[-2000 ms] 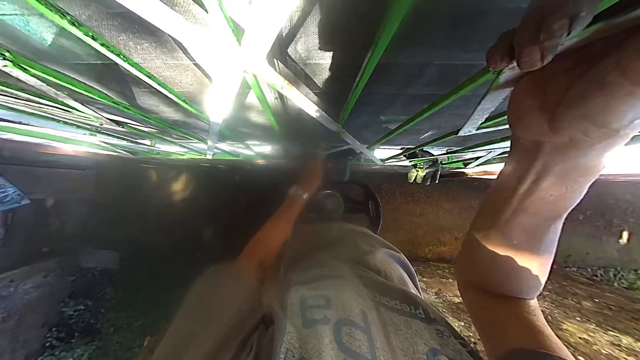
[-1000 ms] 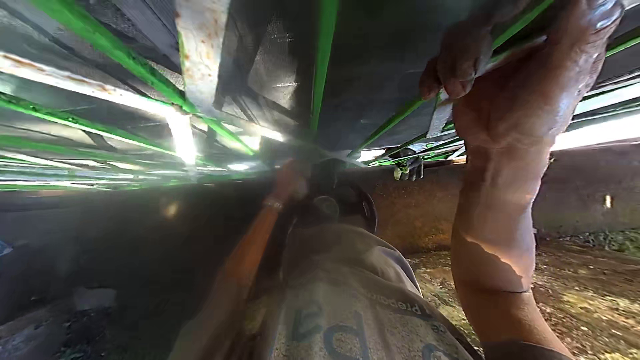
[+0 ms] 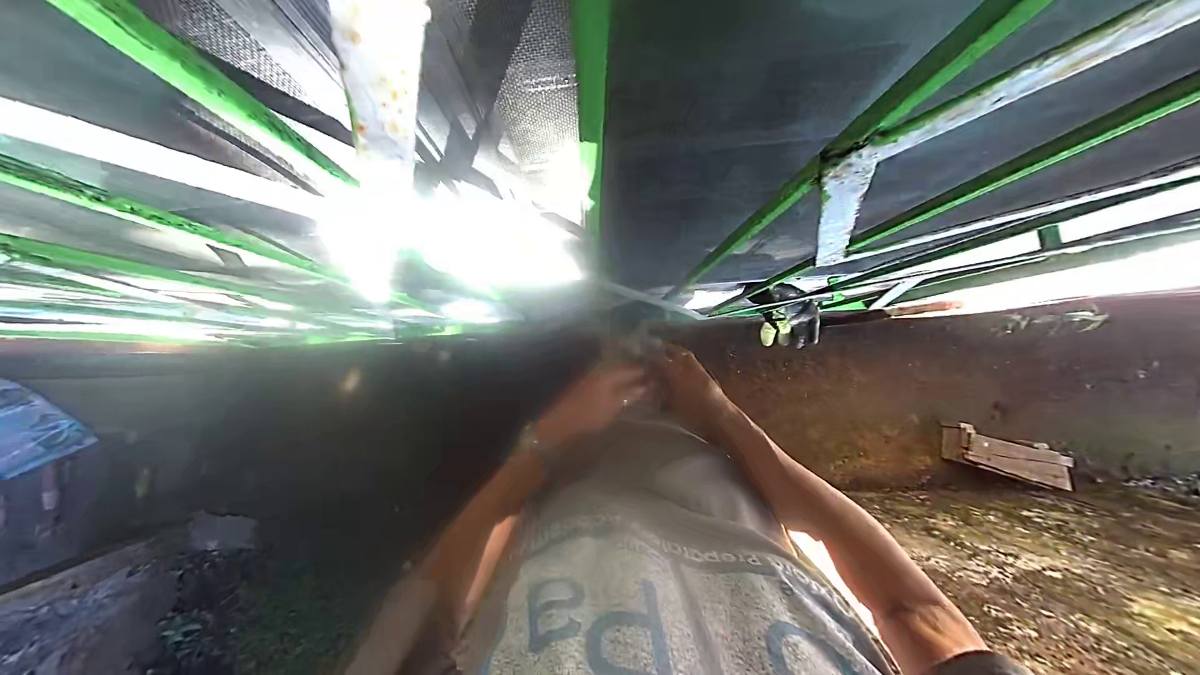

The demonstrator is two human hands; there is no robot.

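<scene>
My left hand (image 3: 600, 389) and my right hand (image 3: 680, 370) are close together in front of my chest, at the centre of the view. Blur and glare hide their fingers, and what lies between them cannot be made out. My left wrist wears a band. Below the hands spreads the shirt (image 3: 609, 562) that I wear, with printed lettering. Over the hands runs a framework of green-painted metal bars (image 3: 589, 103), and a rusty, pale metal bar (image 3: 380, 94) comes down at upper left.
A brown wall (image 3: 872, 394) stands ahead, with a wooden board (image 3: 1008, 455) leaning at its foot. Dark and yellow-green items (image 3: 789, 323) hang near the wall's top. A blue plastic sheet (image 3: 37, 431) is at far left. Leaf-strewn ground (image 3: 1050, 562) lies at right.
My right hand was raised at a green bar at upper right; it has let go and come down beside my left hand. The dark round thing seen before my chest is hidden or indistinct now.
</scene>
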